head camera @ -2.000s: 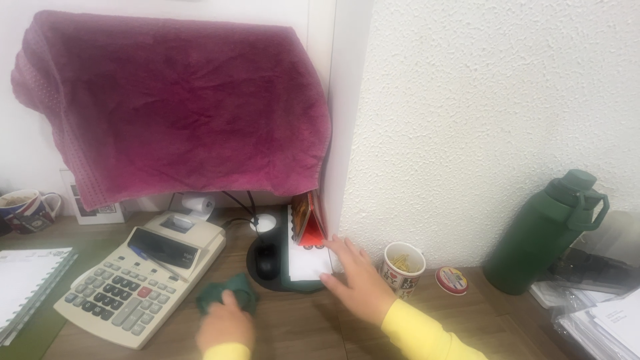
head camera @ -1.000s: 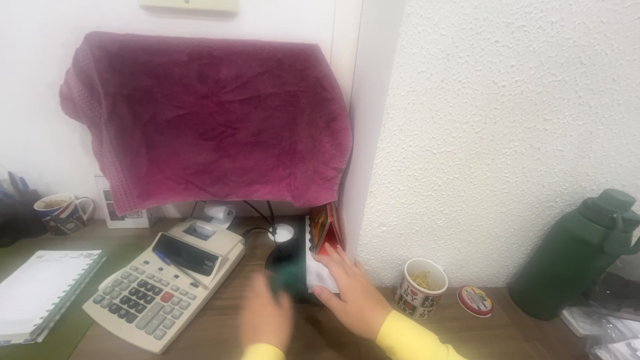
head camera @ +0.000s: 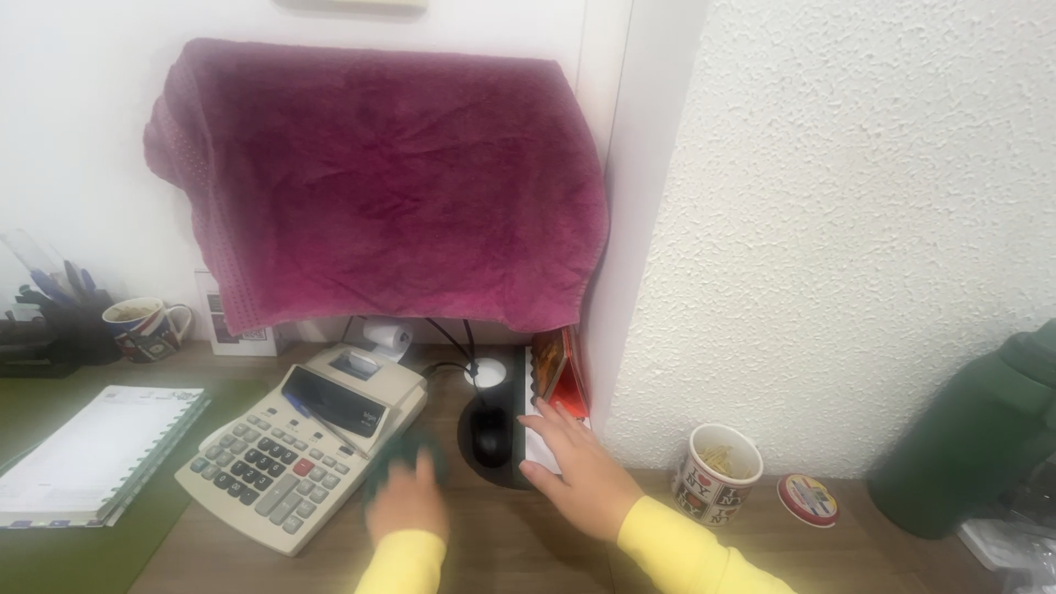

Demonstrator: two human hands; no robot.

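Observation:
My left hand [head camera: 408, 499], blurred, is closed on a dark green cloth [head camera: 412, 462] against the wooden desk, just right of the printing calculator [head camera: 301, 450]. A pen lies across the calculator. With fingers spread, my right hand [head camera: 577, 474] rests on white paper [head camera: 540, 445] beside the black mouse [head camera: 492, 436], which sits on a round dark mouse pad [head camera: 470, 470]. Behind my right fingers a red desk calendar or folded card [head camera: 569, 392] leans near the wall. A round white disc [head camera: 485, 373] lies behind the mouse among black cables.
A magenta towel [head camera: 396, 181] drapes over something above the desk. Left stand a spiral notebook [head camera: 99, 454], a patterned mug [head camera: 144, 330] and a pen holder [head camera: 78, 322]. Right are a mug with yellowish contents [head camera: 716, 474], a round lid or tin [head camera: 808, 499] and a green bottle [head camera: 965, 437].
My left hand with the green cloth was over the mouse area one second ago and is now left of it, beside the calculator. My right hand stays near the paper. The view has shifted left.

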